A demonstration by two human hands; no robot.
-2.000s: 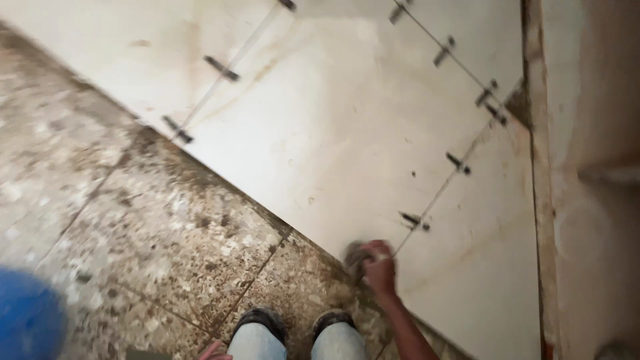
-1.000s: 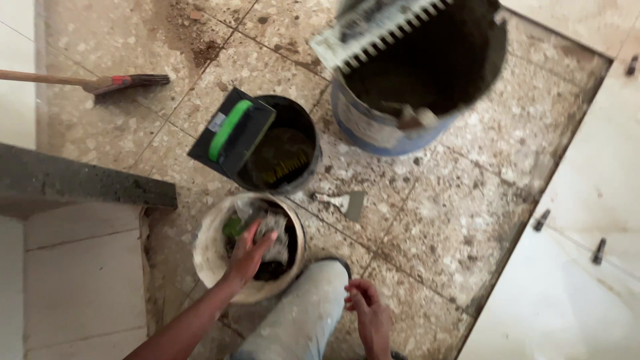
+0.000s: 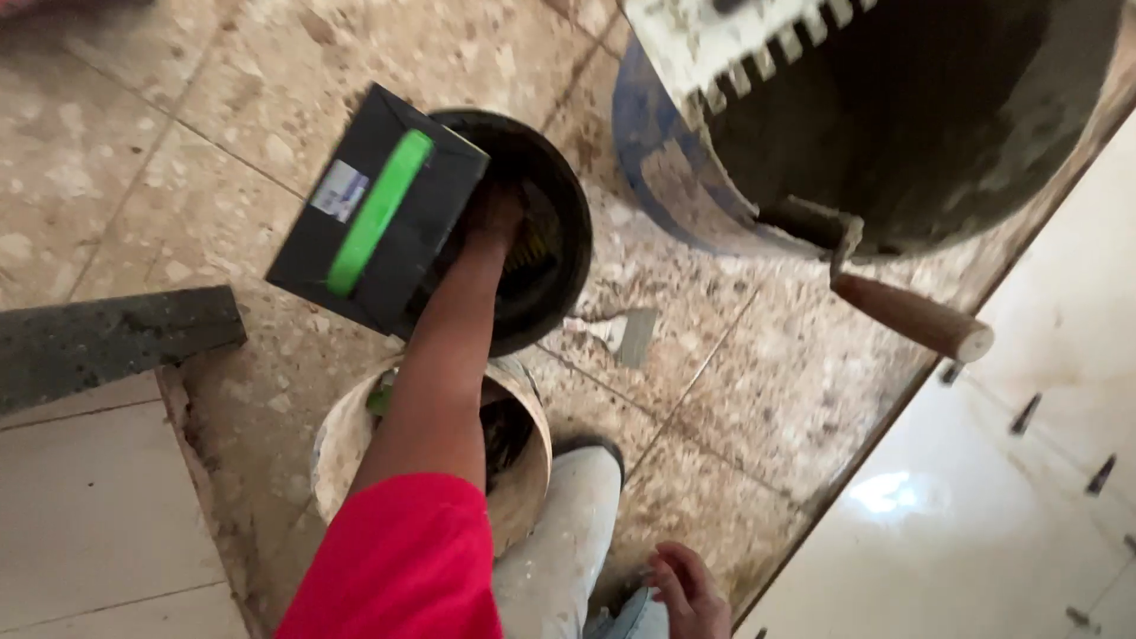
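Note:
My left hand (image 3: 499, 213) reaches down into a black bucket (image 3: 577, 213); its fingers are in shadow and what they touch is hidden. A yellow-bristled brush (image 3: 530, 248) lies inside beside it. Across the bucket's left rim rests a black float with a green handle (image 3: 380, 213). Below my forearm is a whitish bucket (image 3: 342, 444) with dark and green things in it. My right hand (image 3: 690, 590) hangs near my knee, fingers loosely curled, with nothing visible in it. A putty knife (image 3: 621, 333) lies on the floor right of the black bucket.
A large blue bucket (image 3: 652, 177) of grey mortar stands upper right, with a white notched trowel (image 3: 710, 44) and a wooden-handled trowel (image 3: 914, 315) on its rim. Glossy tiles (image 3: 1003, 532) with dark levelling clips lie at right. A dark slab edge (image 3: 115, 342) juts in from the left.
My left hand has moved from the whitish bucket into the black one. My right hand remains low by my leg. The view came over from the pale tiles to the buckets.

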